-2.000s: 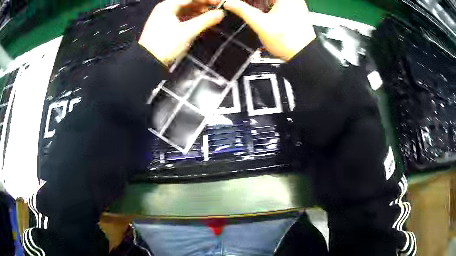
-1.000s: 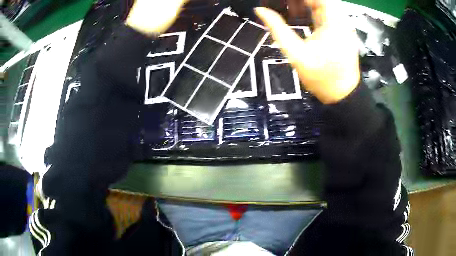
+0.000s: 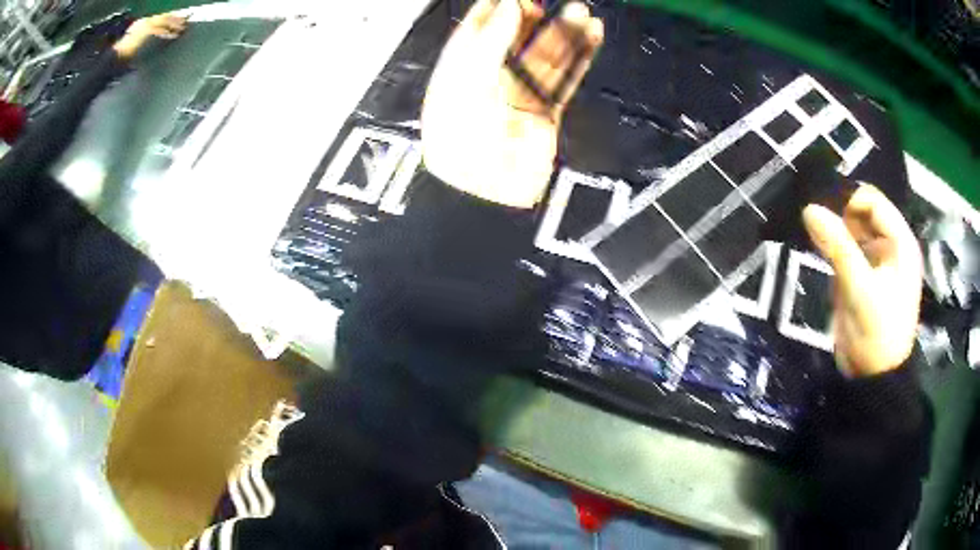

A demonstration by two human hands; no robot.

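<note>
My left hand (image 3: 489, 118) is raised at the top centre, palm showing. A small dark-edged rectangular piece (image 3: 532, 64) is in its fingers; blur hides its exact kind. My right hand (image 3: 876, 285) is at the right, thumb and fingers at a dark piece (image 3: 819, 183) that covers part of the window sheet's right edge; its outline is unclear. The die-cut window sheet (image 3: 688, 220), dark rectangles with white lines, lies slanted over the black tray (image 3: 656, 97). Cells at its upper right end are see-through. White rectangular outlines (image 3: 548, 220) show on both sides of the sheet.
White backing sheets (image 3: 242, 140) lie left of the tray. A brown cardboard box (image 3: 177, 430) and a blue basket edge (image 3: 116, 349) are at lower left. Another person's hand (image 3: 150, 34) and dark sleeve reach in at upper left. Green bench edge (image 3: 602, 446) runs below the tray.
The view has swung left, showing the box and another person's arm. My left hand is back fully in view with a small piece. More white lattice shows at the sheet's upper end.
</note>
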